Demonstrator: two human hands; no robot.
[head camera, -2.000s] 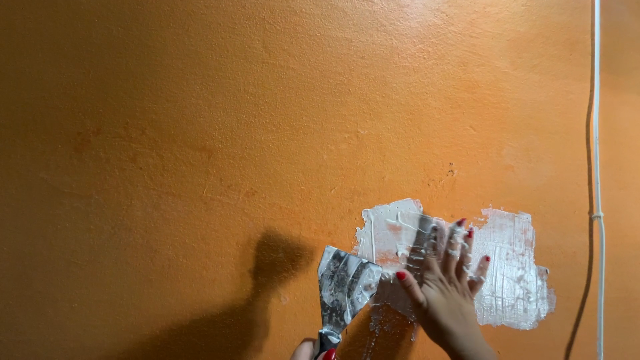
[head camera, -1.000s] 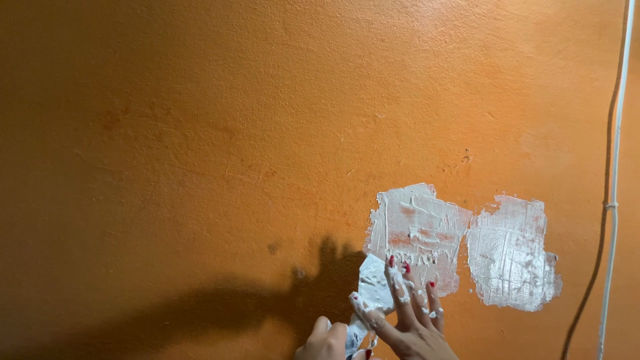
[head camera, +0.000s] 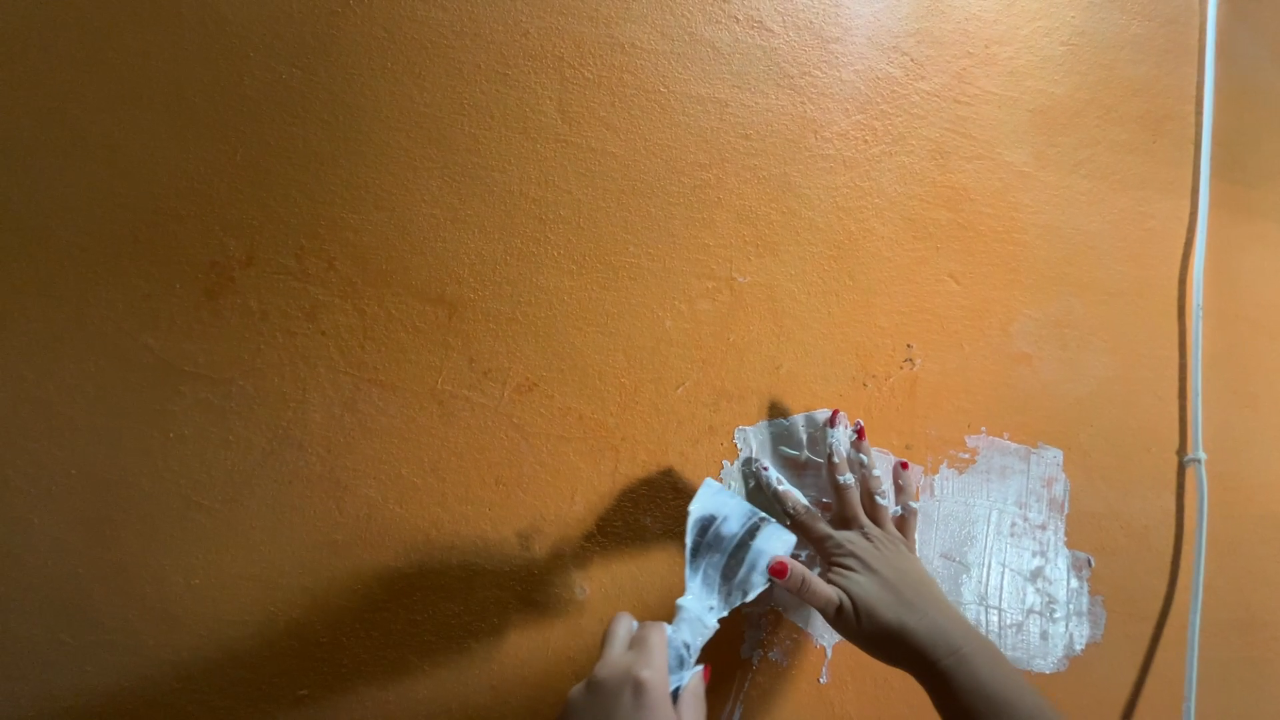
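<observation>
My left hand (head camera: 640, 670), at the lower centre, grips the handle of a putty knife (head camera: 738, 545). Its broad blade points up and is smeared with white filler. To its right, my right hand (head camera: 868, 570) is spread over the left patch of white filler (head camera: 785, 445), fingers pointing up and coated with filler; the thumb is close to the blade's right corner. Whether every fingertip touches the wall cannot be told. A second filler patch (head camera: 1010, 550), streaked and roughly rectangular, lies right of the hand.
The orange wall (head camera: 450, 250) fills the view. A white cable (head camera: 1200, 400) runs down its right side, with a clip partway. Small dark marks (head camera: 909, 356) sit above the patches. Shadows of the arm and tool fall to the left.
My right hand has moved up from beside the blade onto the left patch, its fingers more spread. The putty knife's blade, partly behind the fingers one second ago, now shows broadly.
</observation>
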